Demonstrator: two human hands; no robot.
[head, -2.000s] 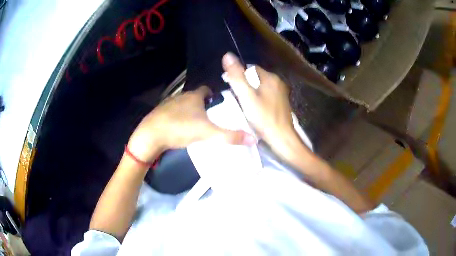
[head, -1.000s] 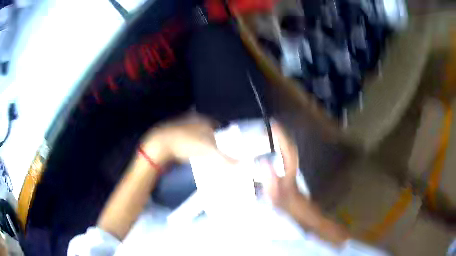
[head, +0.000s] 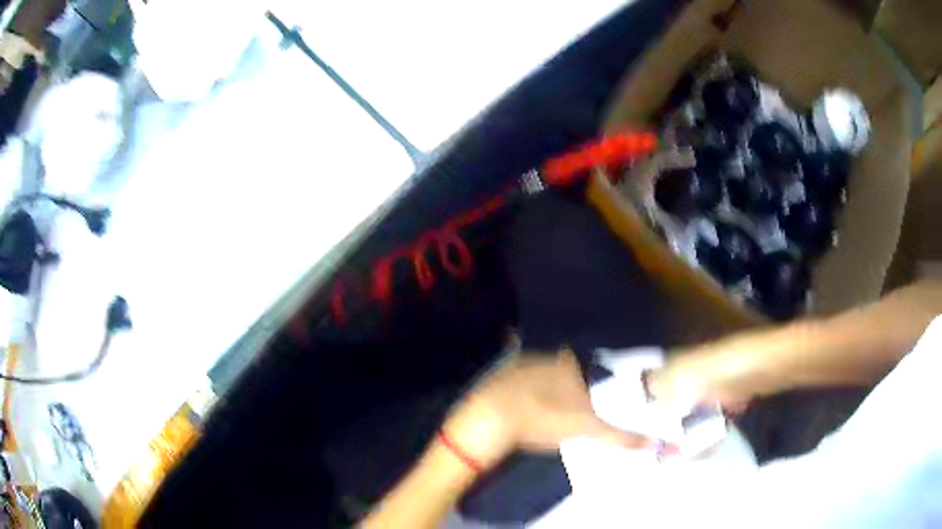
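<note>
A white camera body (head: 624, 405) lies low in the picture against the white clothing, partly hidden by my hands and blurred. My left hand (head: 537, 403), with a red string at the wrist, grips it from the left. My right hand (head: 702, 378) is at its right side with the fingertips on or close to it; the fingers are blurred. The power screwdriver (head: 599, 155) with a red handle lies by the carton's near edge, joined to a red coiled hose (head: 444, 253).
An open carton (head: 873, 243) at the upper right holds several cameras with black ball heads. The white bench (head: 279, 155) is at the left, with black cables (head: 116, 314) and white camera bodies (head: 77, 124). Orange tape (head: 155, 465) is on its edge.
The view has swung, bringing more bench and the carton into sight. The thin shaft seen over the hands earlier is gone from there; the red-handled screwdriver now shows by the carton.
</note>
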